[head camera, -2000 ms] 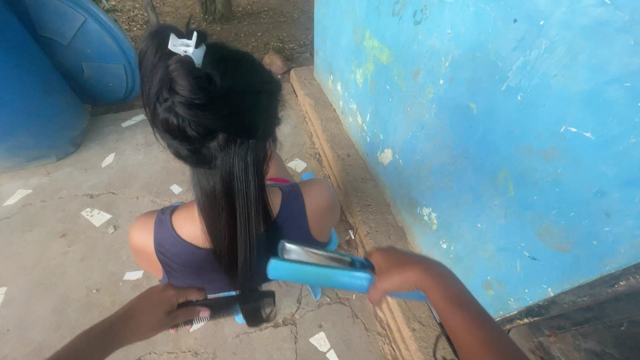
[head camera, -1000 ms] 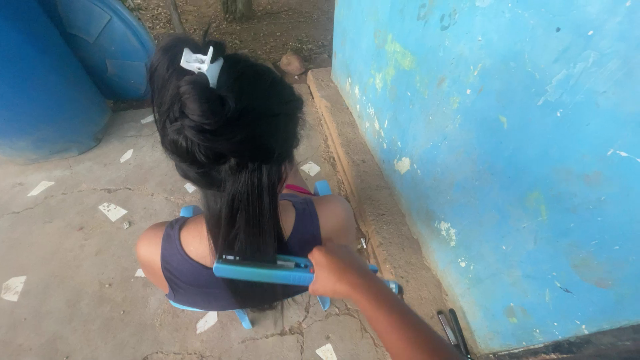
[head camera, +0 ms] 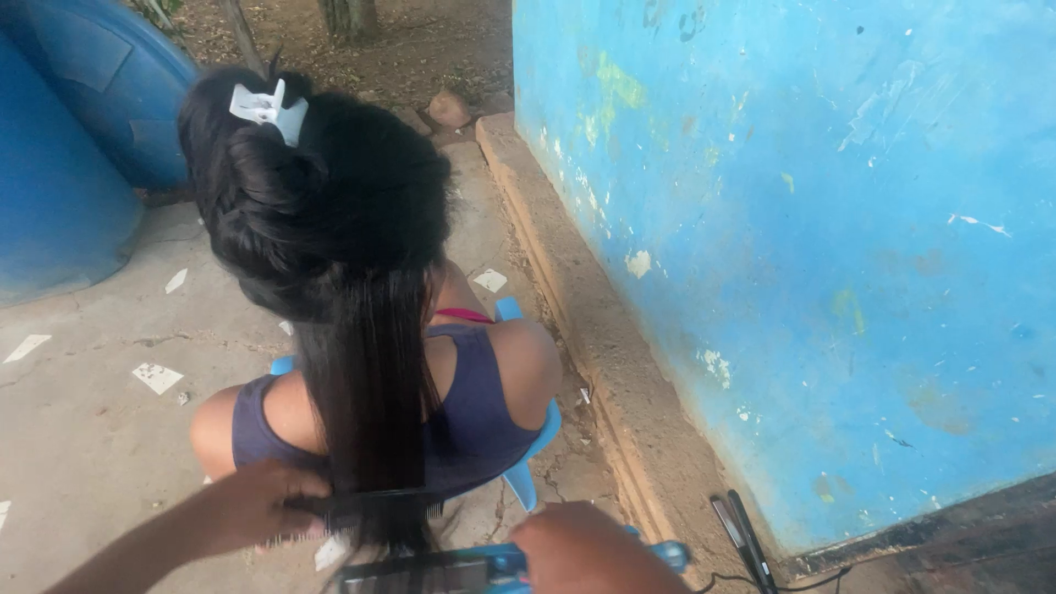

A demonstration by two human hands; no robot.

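Note:
A person with long black hair sits with their back to me on a light blue plastic chair. A white claw clip holds the upper hair in a bun. At the lower left, my left hand grips a black comb, its teeth across the hanging lengths. My right hand is closed on a blue flat iron just below the comb, near the hair ends. Its plates are blurred, so I cannot tell whether they pinch the hair.
A blue painted wall with a concrete ledge runs along the right. Another flat iron, dark and corded, lies by the wall's foot. Large blue plastic barrels stand at the upper left. A stone lies behind the person.
My left hand with the comb, out of view one second ago, is back at the hair. The blue flat iron has moved down from the person's upper back to near the hair ends.

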